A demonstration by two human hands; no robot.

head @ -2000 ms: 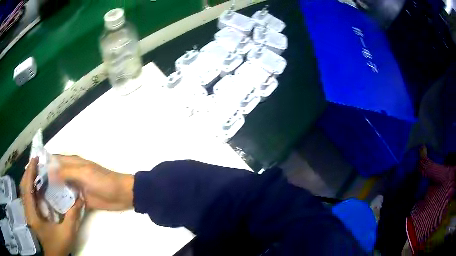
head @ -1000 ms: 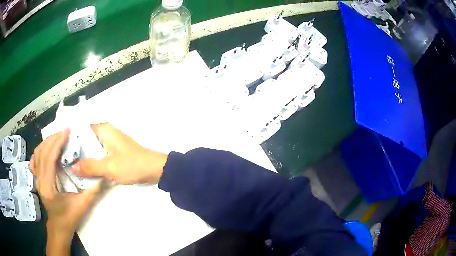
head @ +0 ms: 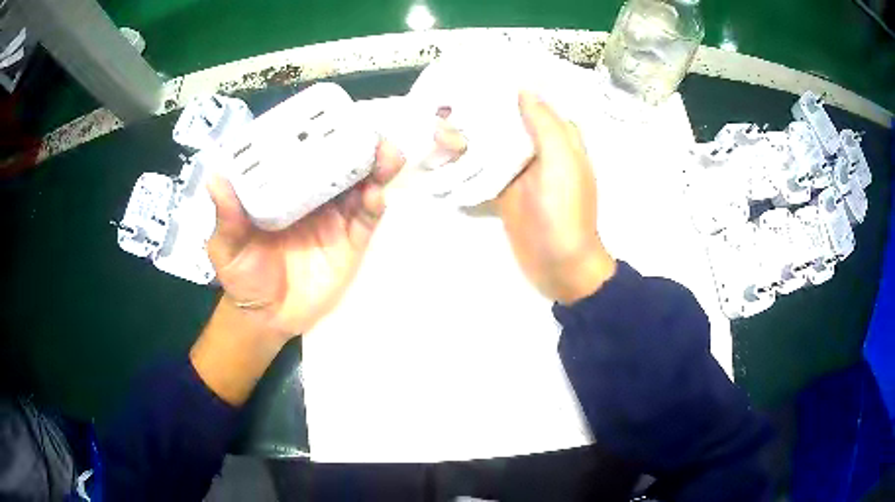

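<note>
My left hand (head: 294, 255) holds a white plug adapter housing (head: 299, 152), with its slotted socket face turned up and towards me. My right hand (head: 559, 201) is beside it and holds a white wiping cloth (head: 481, 118), which is overexposed; a fingertip shows through a fold. Whether anything is inside the cloth I cannot tell. The white work sheet (head: 442, 343) lies under both hands. The clear liquid bottle (head: 653, 49) stands at the sheet's far right corner, its top cut off by the frame.
A left-hand group of white units (head: 152, 211) and a larger right-hand group (head: 785, 245) sit on the dark green benchtop (head: 88, 324). The green belt (head: 324, 20) with its worn pale edge runs across the far side. A blue bin (head: 883, 324) shows at the right edge.
The view has swung left. My hands, earlier together around a unit and cloth, are now apart, with the unit in the left and the cloth in the right.
</note>
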